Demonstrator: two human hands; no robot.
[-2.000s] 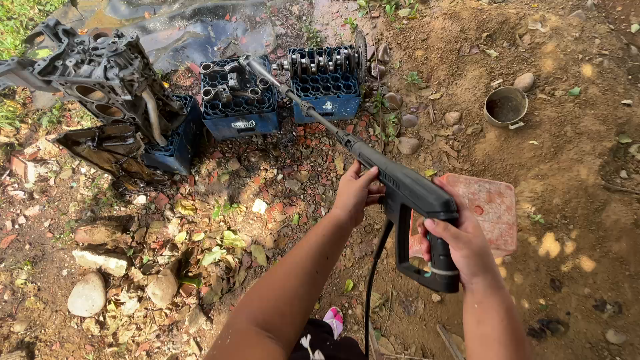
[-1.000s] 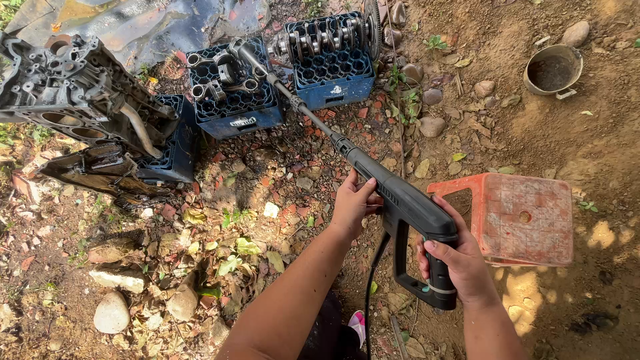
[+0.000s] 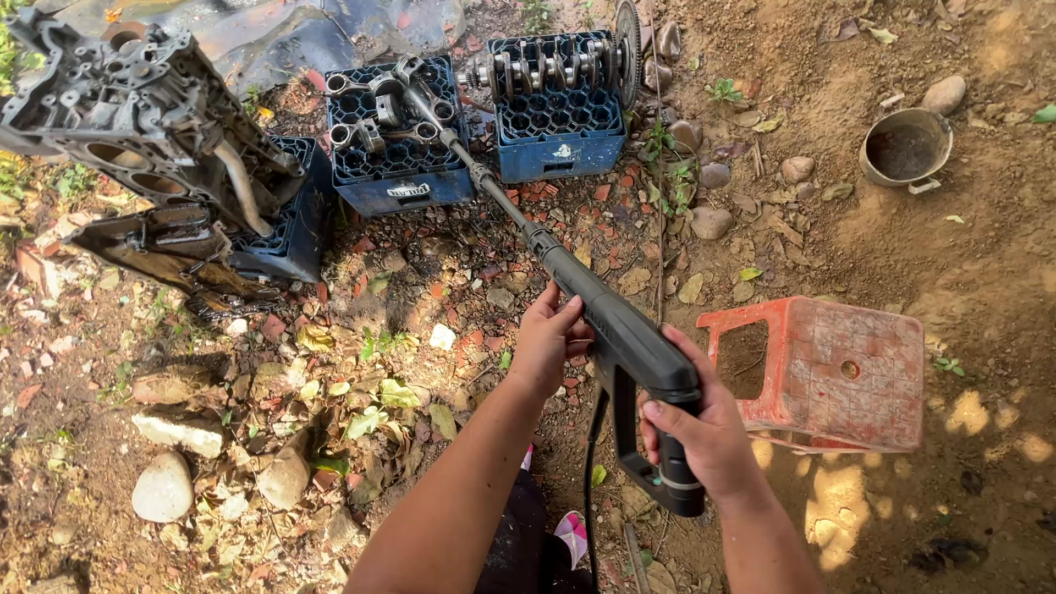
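Observation:
A black pressure washer gun lies across both hands, its lance slanting up and left. My left hand grips the underside of its body, and my right hand is wrapped around the rear handle. The lance's far end overlaps several pistons with connecting rods on a blue plastic crate. To the right, a crankshaft with a toothed flywheel rests on another blue crate. An engine block stands on a crate at the left, beside an oily metal pan. No spray can be made out.
A red plastic stool is to the right, below a metal pot. A black hose hangs from the gun. Stones, leaves and brick bits cover the ground; dark plastic sheeting lies behind the crates.
Both hands keep hold of the gun throughout. Its lance tip stays over the crate of pistons and rods. The view has shifted, showing more of the stool.

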